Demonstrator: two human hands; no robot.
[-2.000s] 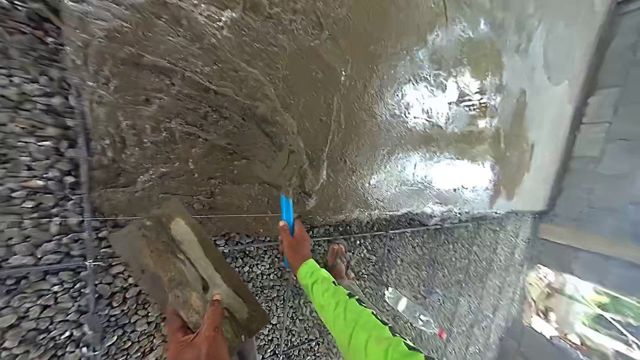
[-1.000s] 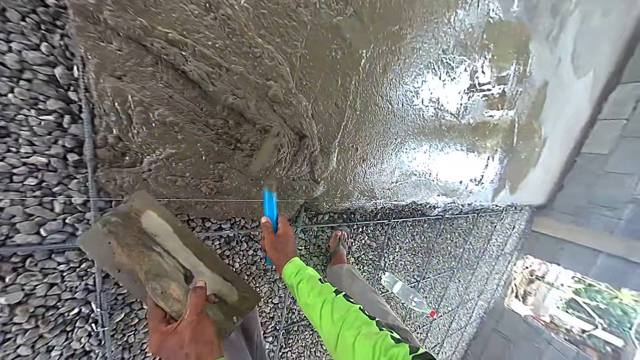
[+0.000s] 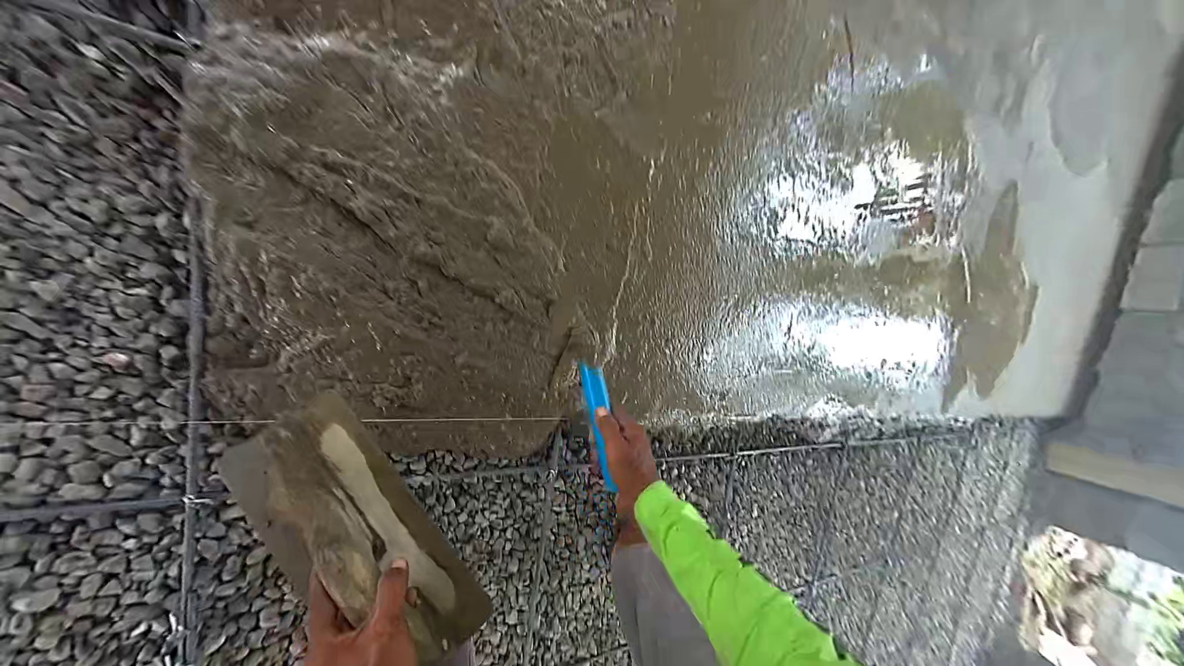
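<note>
My left hand (image 3: 363, 615) grips a rectangular plastering float (image 3: 356, 532) smeared with mortar, held tilted over the gravel at the lower left. My right hand (image 3: 627, 453), below a bright green sleeve, is closed around the blue handle (image 3: 594, 393) of a tool. That tool's far end meets the slab's near edge and is hard to make out. Wet concrete (image 3: 370, 240) lies beyond both hands, rough and ridged on the left, smooth and shiny with water on the right. A thin taut string (image 3: 462, 420) runs along its near edge.
Gravel (image 3: 83, 277) with steel reinforcing bars (image 3: 194, 351) over it borders the slab at left and below. My legs (image 3: 657, 601) are at the bottom. Grey blocks (image 3: 1152, 277) stand at the right, with a pale strip (image 3: 1110, 472) below them.
My right hand with the blue-handled tool has moved right relative to the float, along the slab's edge. The plastic bottle on the gravel, seen earlier, no longer shows.
</note>
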